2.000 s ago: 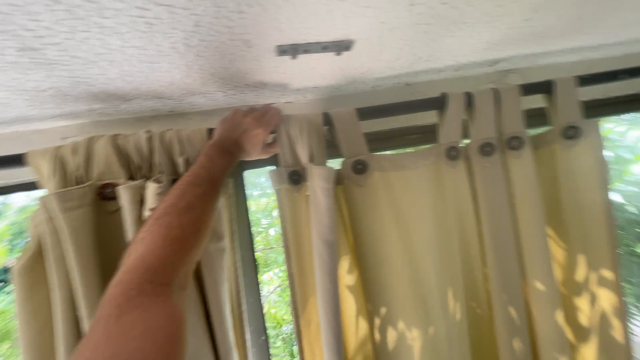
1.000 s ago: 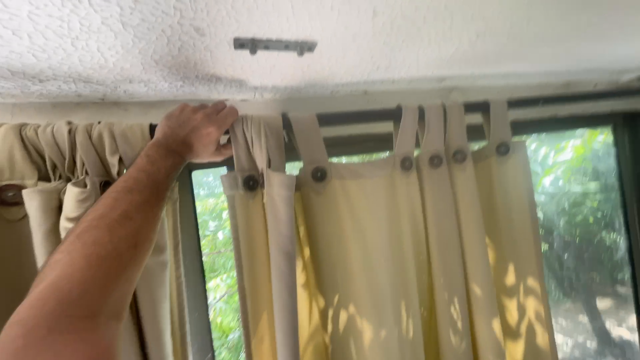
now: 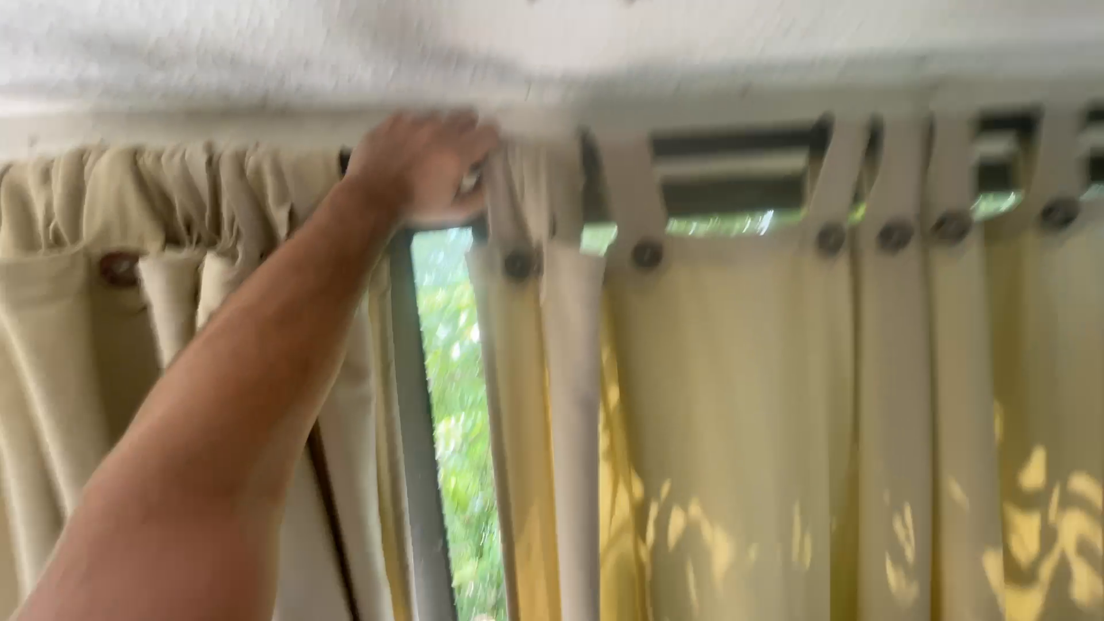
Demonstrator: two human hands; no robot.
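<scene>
My left hand (image 3: 431,168) reaches up from the lower left to the dark curtain rod (image 3: 742,142), just under the ceiling. Its fingers curl over the rod beside the bunched tabs of the right beige curtain (image 3: 724,388); blur hides whether they grip the rod or the cloth. Dark round buttons (image 3: 647,254) sit at the base of that curtain's tabs. To the left, behind my forearm, hangs a gathered beige curtain (image 3: 43,345) with a brown button (image 3: 119,268). My right hand is out of view.
A white textured ceiling (image 3: 259,52) runs close above the rod. Between the two curtains, a grey window frame (image 3: 423,431) stands beside a strip of glass (image 3: 461,388) with green leaves outside. Sunlit patches fall on the right curtain.
The view has shifted, and the ceiling bracket seen earlier is almost wholly out of frame. My left hand stays up at the rod, beside the same bunched tabs.
</scene>
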